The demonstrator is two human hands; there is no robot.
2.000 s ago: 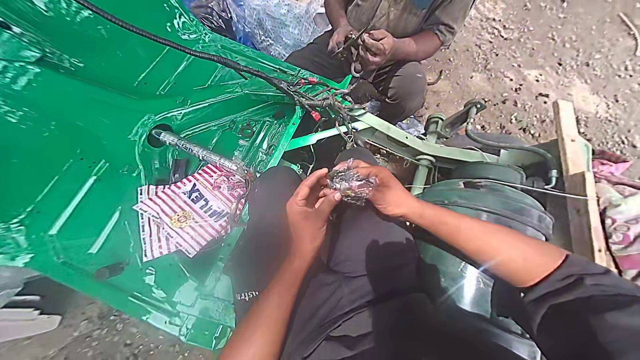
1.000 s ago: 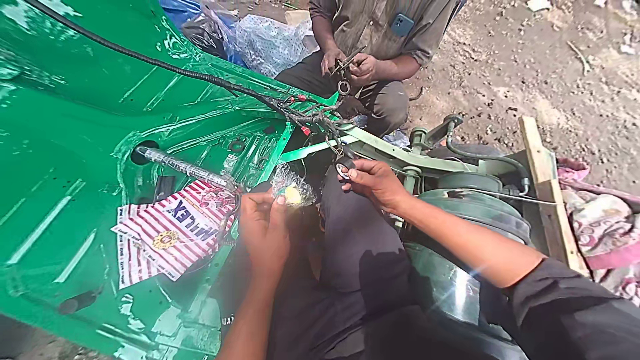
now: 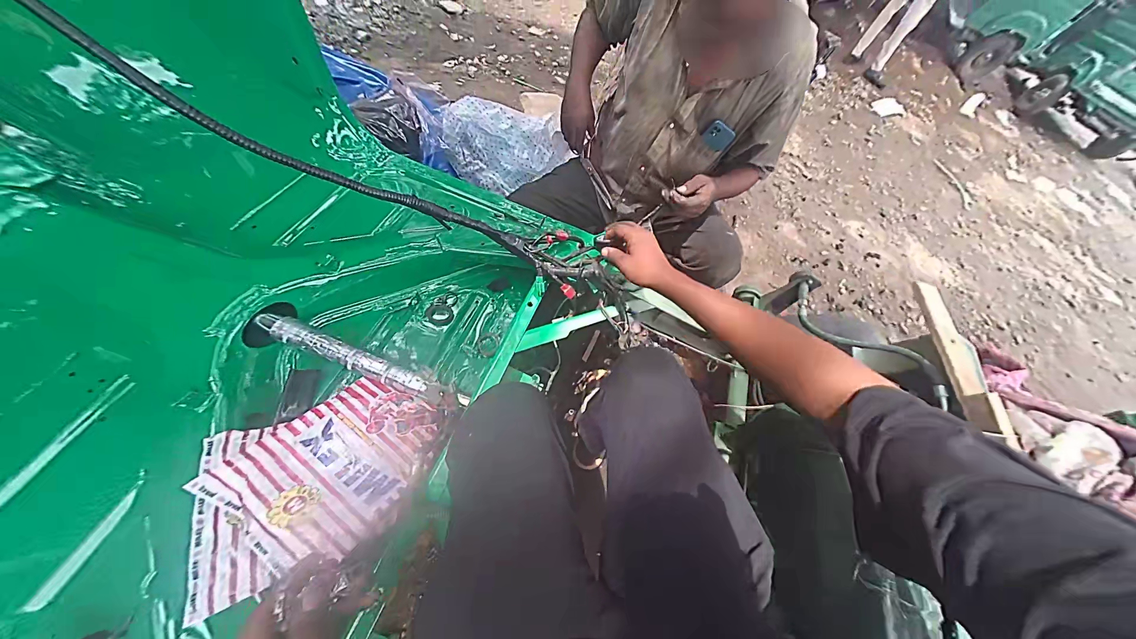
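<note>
My right hand (image 3: 637,255) reaches out to the wiring harness (image 3: 568,266) at the corner of the green sheet-metal body (image 3: 177,293), its fingers bent around a small dark piece there, mostly hidden by them. My left hand (image 3: 306,599) is blurred at the bottom left, beside the striped printed packets (image 3: 311,484); a clear, shiny bit shows at its fingers, but its grip is unclear. A plastic-wrapped metal tube (image 3: 346,352) sticks out of a round hole above the packets. Red connectors (image 3: 568,290) hang among the wires.
A co-worker (image 3: 692,115) crouches opposite, hands near the harness, holding a thin tool or wire. A black corrugated conduit (image 3: 266,151) crosses the green panel. At right are a hose (image 3: 870,344), a wooden plank (image 3: 963,364) and cloth (image 3: 1074,444). Plastic sheeting (image 3: 501,142) lies behind.
My right hand has moved from above my lap out to the wiring. My left hand has dropped down beside the packets. The view has tilted up, showing more of the co-worker and green vehicles.
</note>
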